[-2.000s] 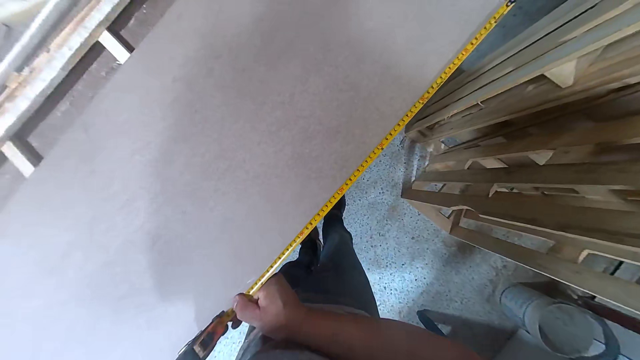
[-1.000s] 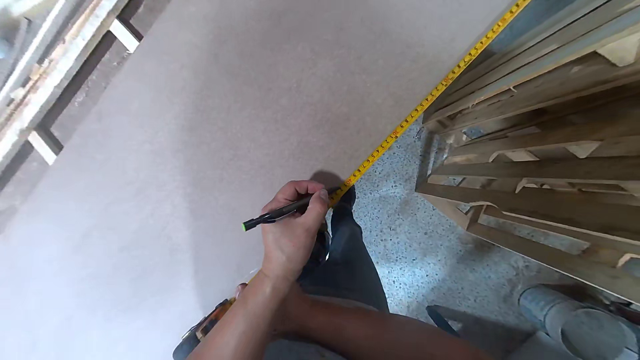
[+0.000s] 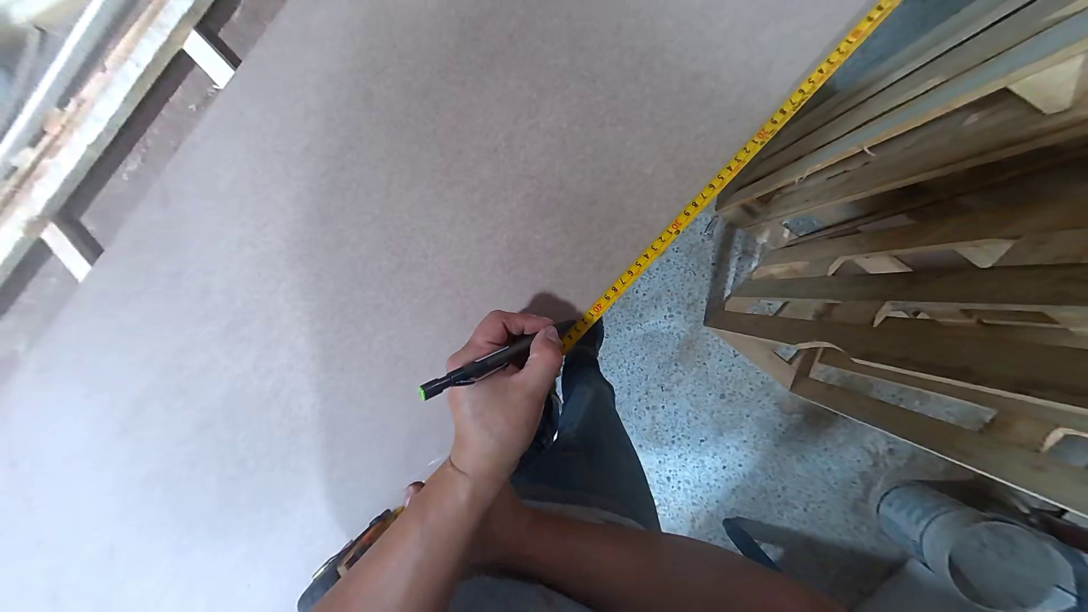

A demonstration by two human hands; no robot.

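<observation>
My left hand (image 3: 501,387) is shut on a black pen or marker (image 3: 480,365) with a green end. The pen's other end points at the yellow tape measure blade (image 3: 676,228), which lies along the edge of a large pale, flat board (image 3: 408,187). That hand touches the board's edge near the blade. Lower left, the tape measure's case (image 3: 353,552) shows beside my left forearm. My right hand (image 3: 414,490) is at the case, mostly hidden by the left forearm; only fingertips show. The blade's far end is outside the view.
Slatted wooden frames or pallets (image 3: 901,289) stand at the right, close to the board's edge. Below them is a grey cylindrical container (image 3: 977,535) on the speckled floor (image 3: 680,408). A rough-edged slab on light supports (image 3: 93,110) lies at the upper left. My legs are beside the board.
My left hand, out of view two seconds ago, came in with the pen and is at the blade. The right hand, plainly seen on the tape before, is now mostly covered by the left forearm.
</observation>
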